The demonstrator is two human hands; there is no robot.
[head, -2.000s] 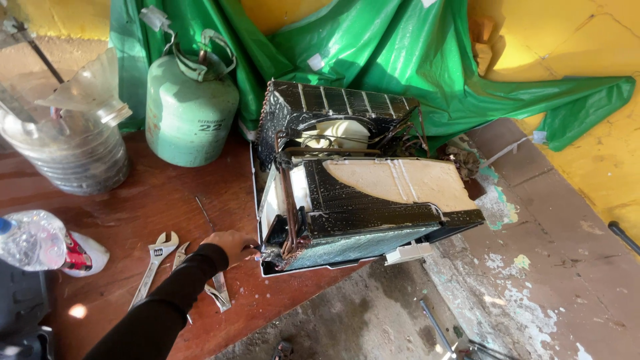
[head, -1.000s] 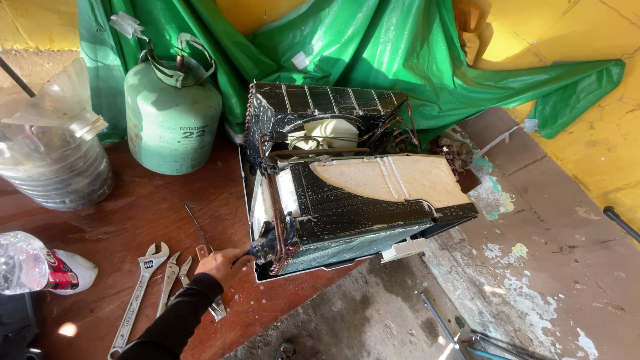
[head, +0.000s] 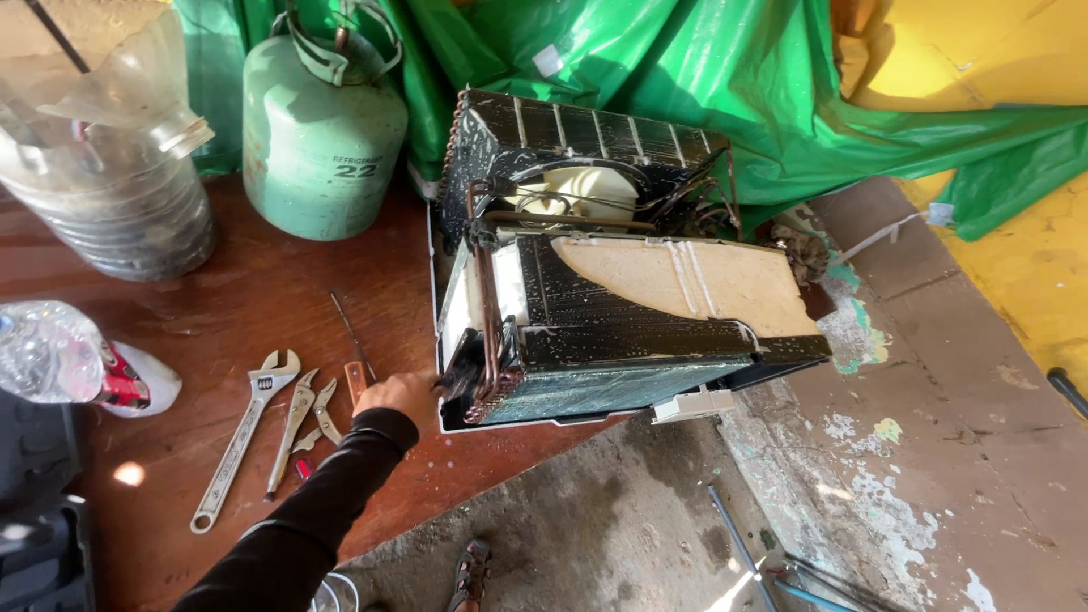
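My left hand (head: 404, 401) reaches in from the lower left, its fingers closed on a small dark tool, seemingly a brush (head: 459, 374), blurred and partly hidden. The tool is at the near left corner of an opened air conditioner unit (head: 646, 340), beside its copper pipes (head: 488, 314) and finned coil (head: 612, 395). White droplets speckle the unit's black housing. A cream fan part (head: 586, 191) shows behind. Just left of my hand lies a wooden-handled screwdriver (head: 355, 378), then locking pliers (head: 293, 425) and an adjustable wrench (head: 246, 438). My right hand is out of view.
A green refrigerant cylinder (head: 323, 144) and a cut plastic bottle (head: 127, 204) stand at the back left of the wooden table (head: 255, 280). A plastic bottle and red-white can (head: 140, 378) lie left, above a black case (head: 38, 493). Green sheeting (head: 680, 68) hangs behind.
My left hand stays by the unit's near left corner; its fingers and the dark tool have shifted slightly. The view has moved closer. The tools on the table lie as before.
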